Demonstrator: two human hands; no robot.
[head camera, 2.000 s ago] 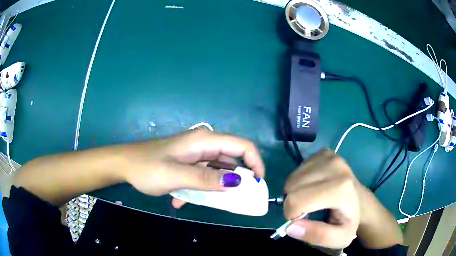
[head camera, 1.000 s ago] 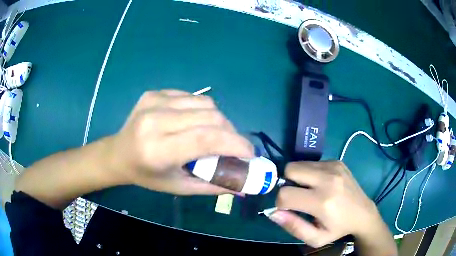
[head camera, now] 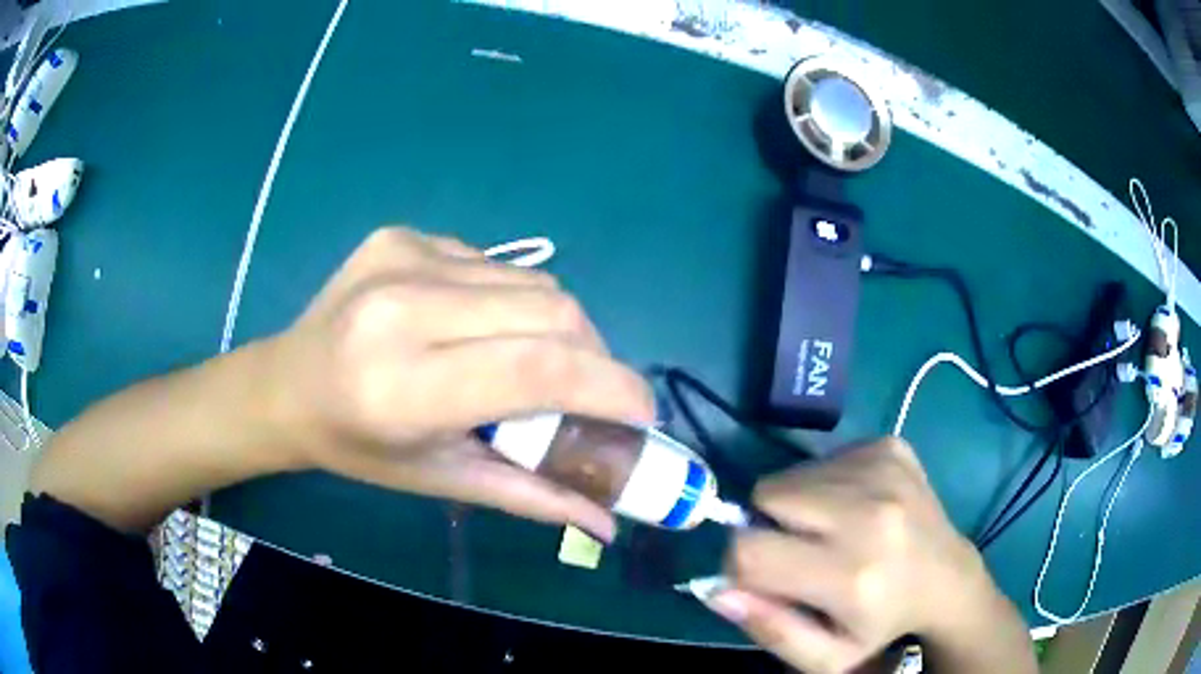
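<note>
My left hand holds a white handheld unit with a brown area on its face and blue tape at both ends. A white cord loop sticks out beyond my left hand. My right hand holds a dark cable whose silver-tipped plug is at the unit's right end. The same hand also holds a white USB cable plug between thumb and fingers, apart from the unit. The black "FAN" device lies behind my hands, with a lit display at its far end.
The FAN device's round metal head lies near the scuffed white strip. A black adapter with cords and several white units are at right. More white units lie at far left. A pale square is near the bench edge.
The unit has been turned from its white side to its brown face, then tilted with its right end lower. The FAN device's display has lit up.
</note>
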